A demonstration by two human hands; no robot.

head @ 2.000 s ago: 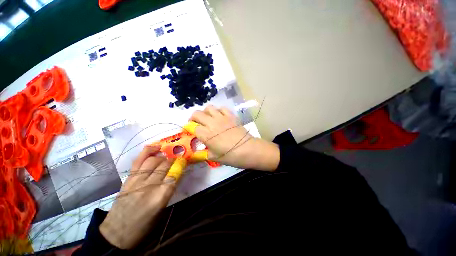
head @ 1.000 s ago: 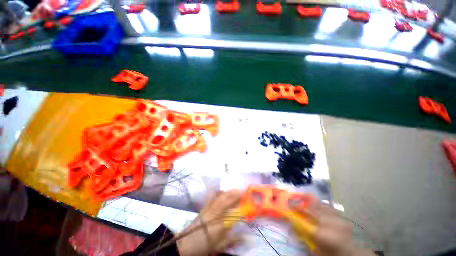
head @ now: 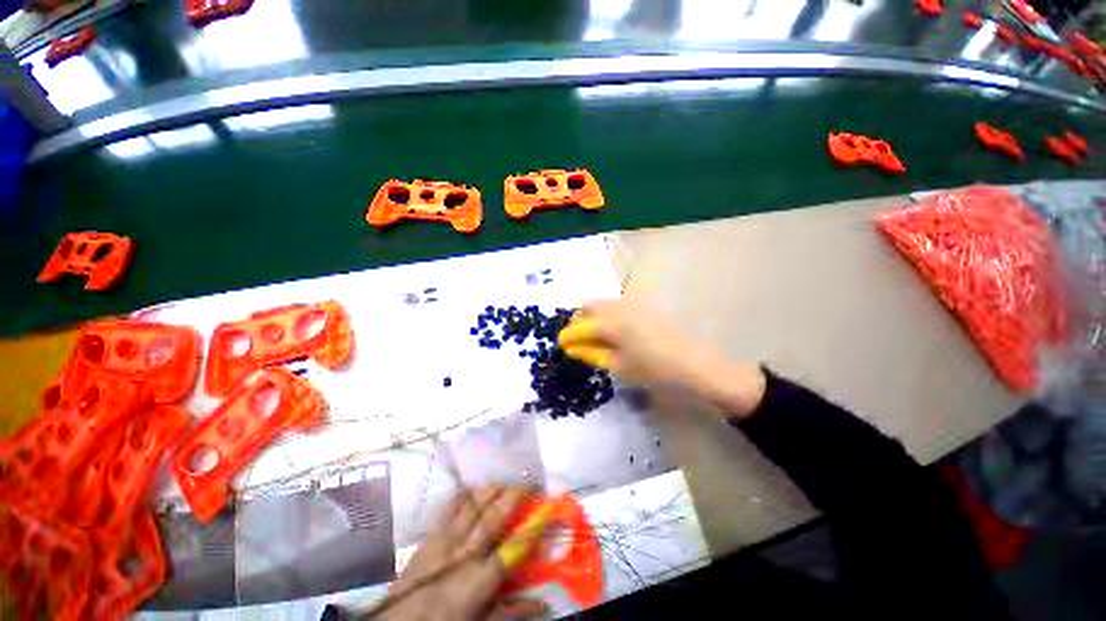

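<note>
My left hand (head: 479, 552), with a yellow finger cot, holds an orange-red controller shell (head: 573, 552) over the printed paper sheet (head: 412, 364) near the bench's front edge. My right hand (head: 625, 346), with yellow finger cots, is at the right side of a heap of small black parts (head: 568, 386). Its fingertips cover part of the heap. I cannot tell whether a part is between them. One black part (head: 448, 382) lies alone left of the heap.
Controller shells (head: 115, 449) are piled at left. Spaced shells (head: 425, 204) lie on the green conveyor belt (head: 679, 158) beyond the bench. A beige cardboard sheet (head: 752, 279) is at right, with a clear bag of orange-red pieces (head: 988, 273) on its far right end.
The view has shifted right since a second ago. My right hand has left the shell and moved up to the black heap. The left hand still holds the shell. Two shells now sit close together on the belt.
</note>
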